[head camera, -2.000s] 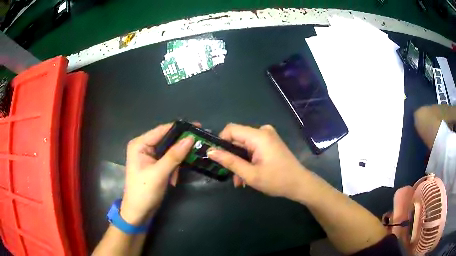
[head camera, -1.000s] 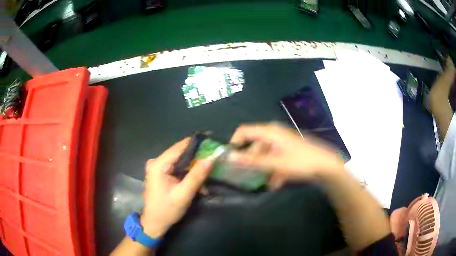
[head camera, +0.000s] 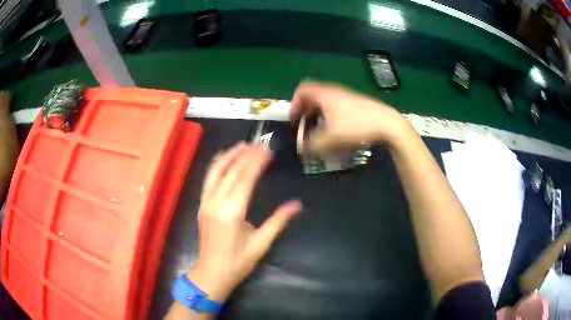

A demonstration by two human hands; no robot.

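Note:
My left hand (head camera: 235, 215) is open and empty above the dark bench mat, fingers spread, blue band at the wrist. My right hand (head camera: 335, 122) is blurred near the white edge rail, fingers curled down around a small dark thing with a pale edge (head camera: 302, 135), seen edge-on. It looks like the phone unit, but its details are blurred. The pile of green circuit boards (head camera: 335, 164) lies just below my right hand and is partly hidden by it.
Red plastic trays (head camera: 94, 206) stand at the left, with a dark tangled bundle (head camera: 62, 106) on top. Part-built phone units (head camera: 382, 70) lie along the green belt (head camera: 288, 56). White paper sheets (head camera: 485, 187) are at the right, near another person's arm (head camera: 545, 259).
My left hand has let go of the phone unit and opened. My right hand has moved forward to the board pile and rail. The view has shifted, showing more belt and red trays.

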